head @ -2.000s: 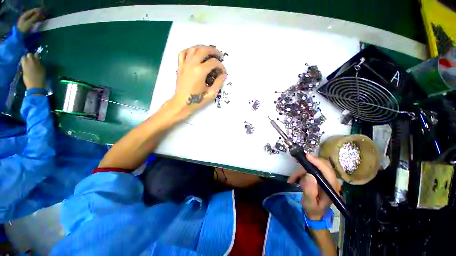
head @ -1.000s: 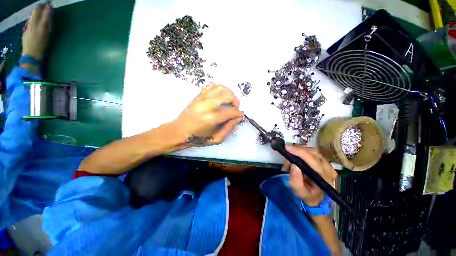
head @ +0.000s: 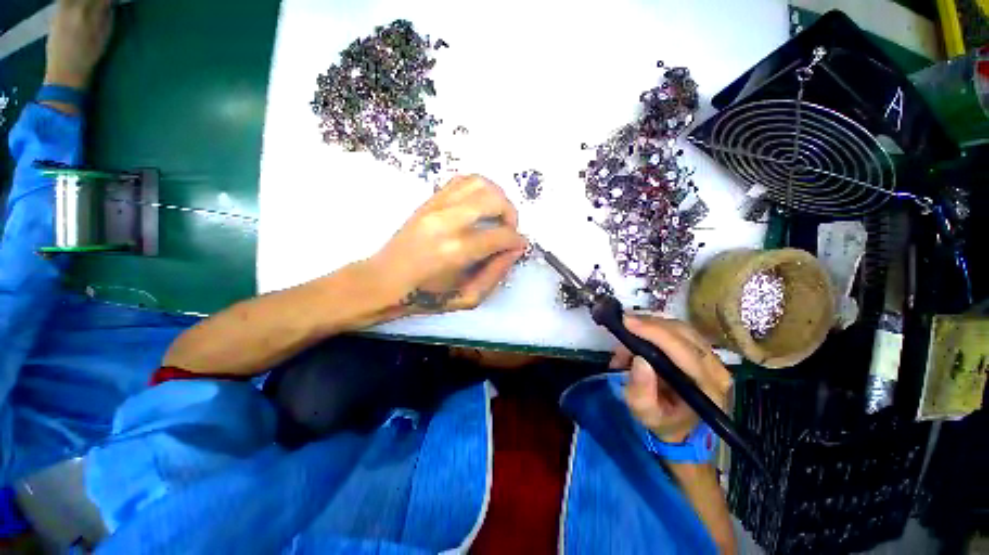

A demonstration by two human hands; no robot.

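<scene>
My right hand (head: 675, 374) grips the black soldering iron (head: 662, 363) like a pen. Its thin metal tip points up and left to the fingertips of my left hand (head: 461, 241). My left hand is bare, its fingers pinched together over the white sheet (head: 521, 103); what it pinches is too small and hidden to tell. A greenish-brown heap of small components (head: 380, 95) lies at the sheet's upper left. A long silvery, purplish heap of small parts (head: 647, 206) lies to the right. A small cluster of parts (head: 528, 184) lies between them.
At the left, a solder reel (head: 74, 211) stands on the green mat (head: 201, 108), with a strand running right. A neighbouring person's arm (head: 74, 49) is beyond it. At the right are the fume extractor fan (head: 800, 157), tan tub (head: 710, 298), yellowish square (head: 954, 366) and black trays (head: 835, 466).
My left hand has come from the upper-left heap, now uncovered, down to the iron's tip. The iron has shifted slightly left and up. The neighbour's hand has moved up.
</scene>
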